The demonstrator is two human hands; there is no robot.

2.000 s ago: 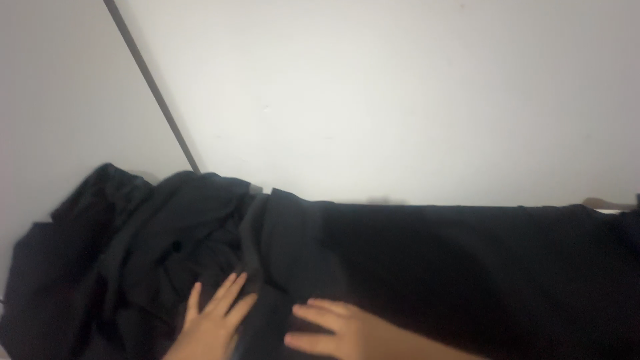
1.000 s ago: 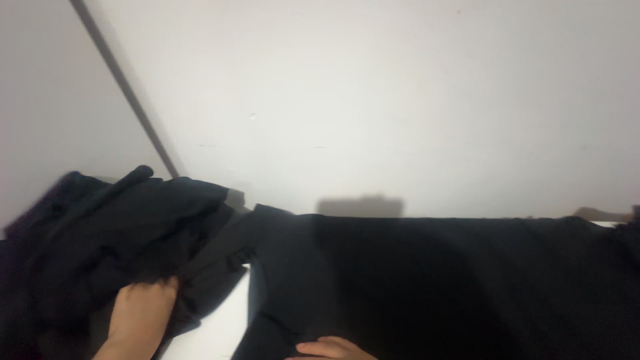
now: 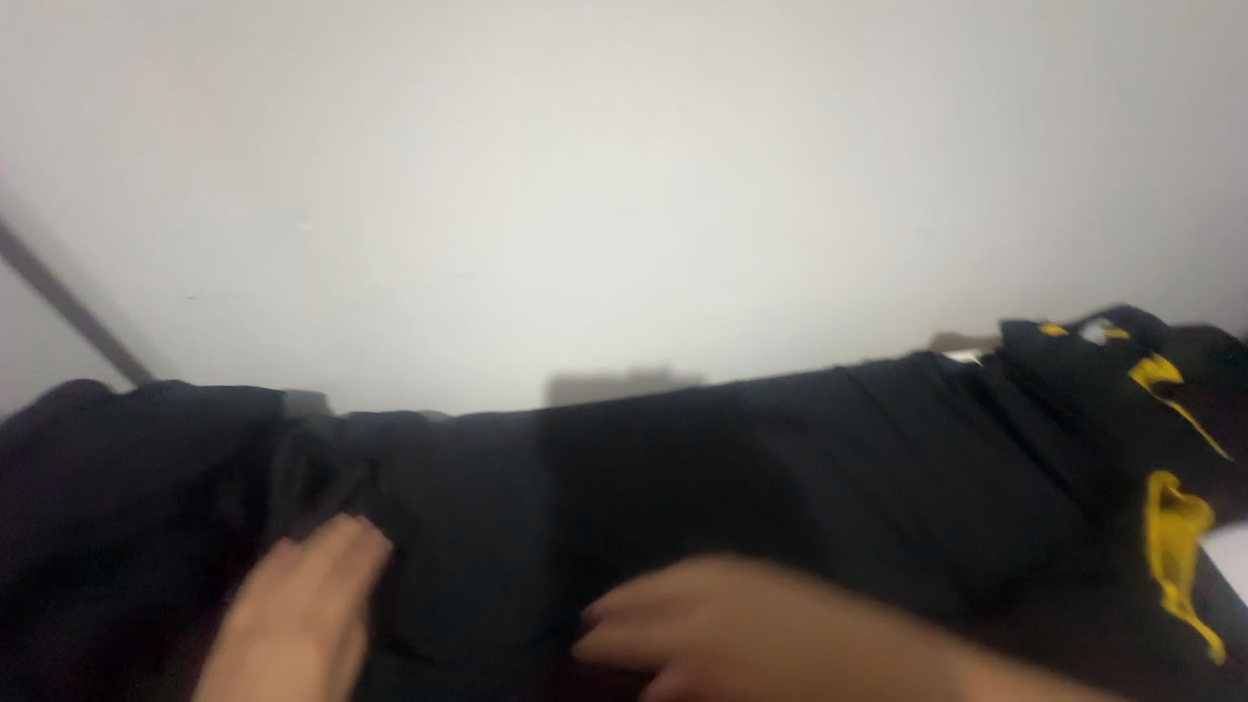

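Black fabric [image 3: 468, 526] spreads across the lower part of the head view, smooth in the middle and bunched at the left. My left hand [image 3: 302, 614] lies on or just above the bunched part, blurred, and whether its fingers grip the cloth cannot be told. To its right, my right hand [image 3: 741, 624] is over the smooth part with its fingers pointing left. It is blurred too, and its grip is unclear. The fabric's lower edge is out of view.
A pale wall [image 3: 624, 195] rises behind the fabric, with a dark strip [image 3: 78, 302] at the left. At the right lies more black cloth [image 3: 1102, 390] with yellow parts [image 3: 1175, 536]. A white item [image 3: 1230, 556] shows at the right edge.
The view has shifted right, bringing the yellow parts in. The white gap seen between the cloths one second ago is covered by black fabric. More of my right hand shows.
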